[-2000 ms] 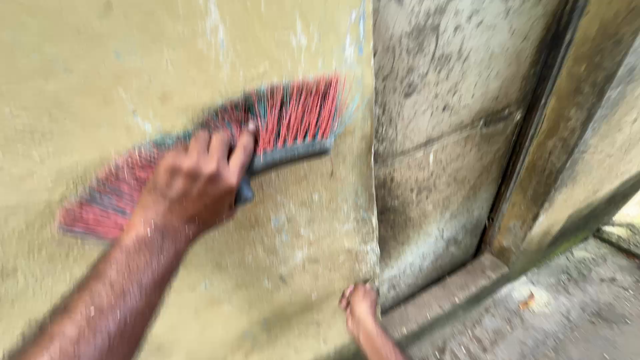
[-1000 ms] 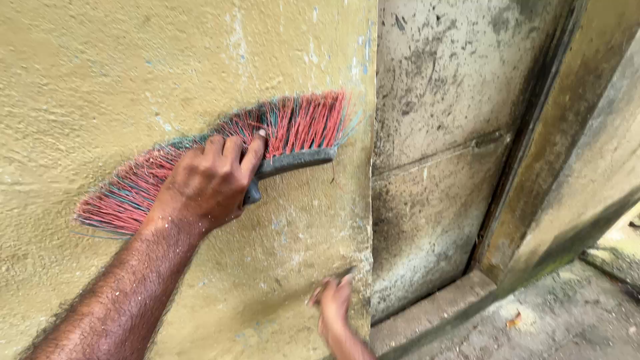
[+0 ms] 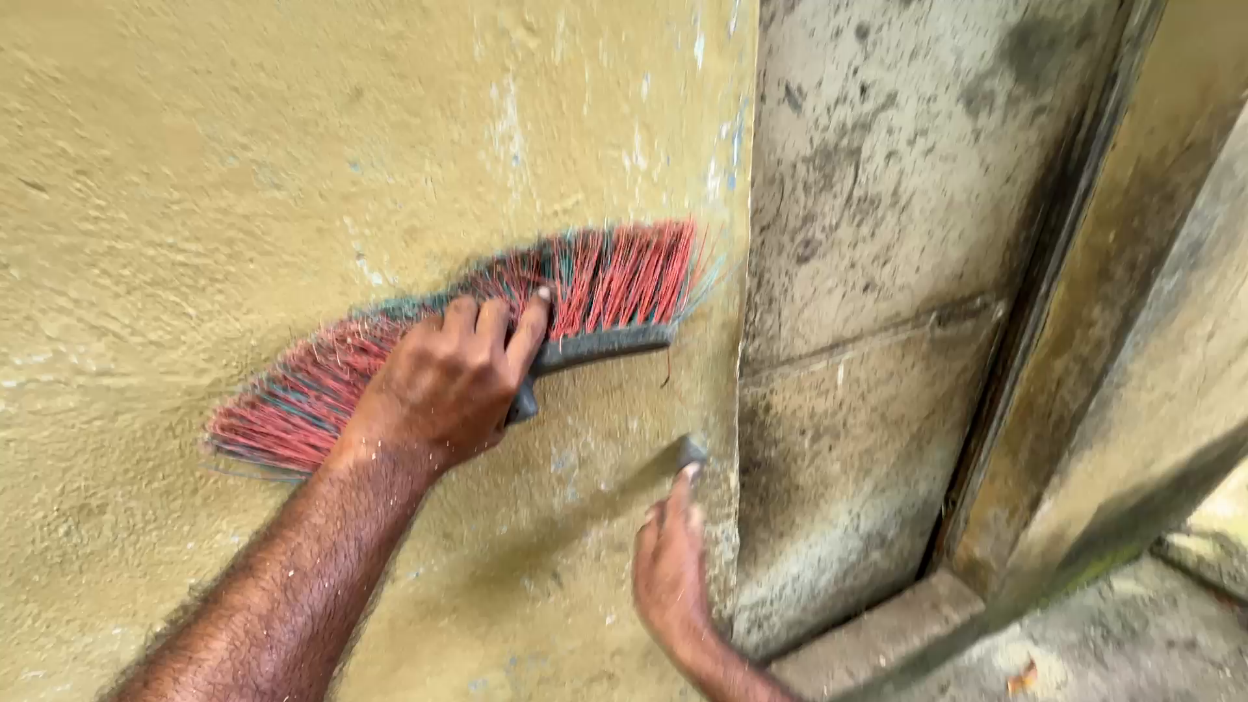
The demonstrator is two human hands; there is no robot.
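Observation:
My left hand (image 3: pixel 444 375) grips a broom head by its dark plastic base, with the fingers over the bristles. The broom head (image 3: pixel 619 278) has red and green bristles and lies against the yellow plastered wall (image 3: pixel 292 117). Lower and to the right, my right hand (image 3: pixel 675 561) holds a small grey block (image 3: pixel 692 450) at its fingertips, against the wall near its right edge. What the block is made of cannot be told. Whitish and bluish flecks show on the yellow paint, and pale specks lie on my left forearm.
Right of the wall edge is a recessed, stained pale panel (image 3: pixel 877 292) beside a dark vertical frame (image 3: pixel 1038 263). A concrete sill (image 3: pixel 882 634) runs below it. Grey ground with a dry leaf (image 3: pixel 1022 677) lies at the lower right.
My right hand has moved up the wall from its lower place near the edge, and the grey block now shows clearly at its fingertips. My left hand keeps hold of the broom head.

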